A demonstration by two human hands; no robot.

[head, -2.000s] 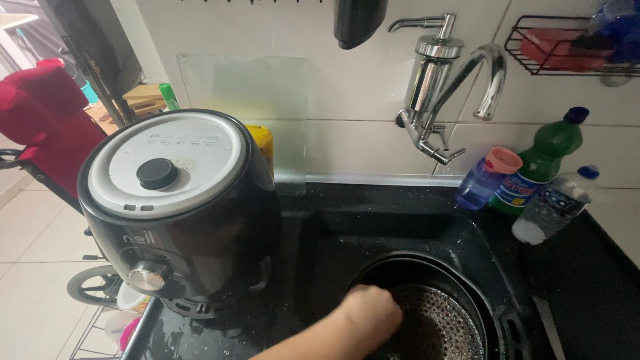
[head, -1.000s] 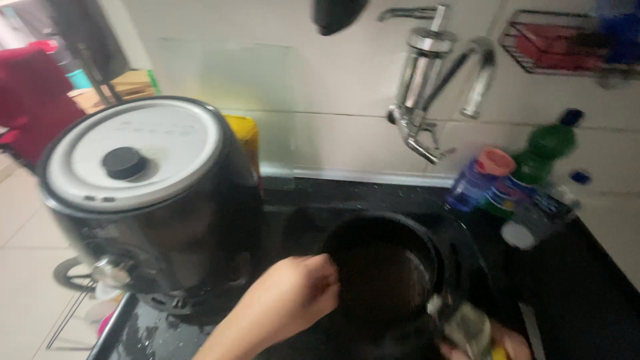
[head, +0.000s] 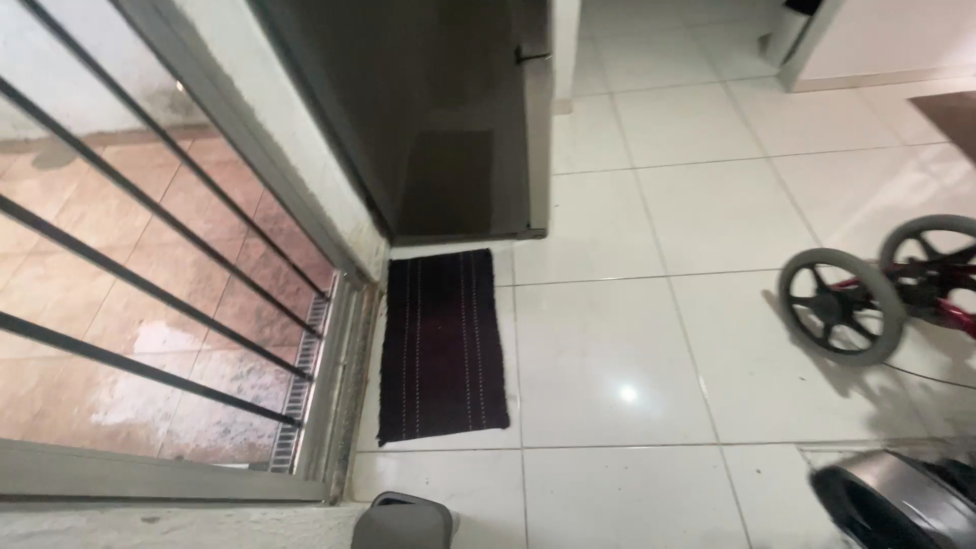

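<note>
Neither my left hand nor my right hand shows in the head view. A dark rug [head: 442, 347] with dotted light stripes lies on the white tiled floor, beside the threshold of a barred doorway. Just beyond it stands a dark, glossy refrigerator [head: 450, 122], its handle side toward the right. At the lower right corner is part of a rounded black and grey object [head: 900, 496], blurred and cut off by the frame. The grey lid of a bin [head: 404, 524] shows at the bottom edge.
Dark metal bars [head: 152, 206] cross the left side, with worn tan tiles [head: 145, 297] and a drain grate [head: 303, 374] behind them. Spoked wheels [head: 842, 306] on a red frame stand at the right. A white wall [head: 884, 38] juts in at the upper right.
The view has swung away from the sink to the floor and doorway. My hands, the pot, the air fryer and the faucet, seen earlier, are out of view.
</note>
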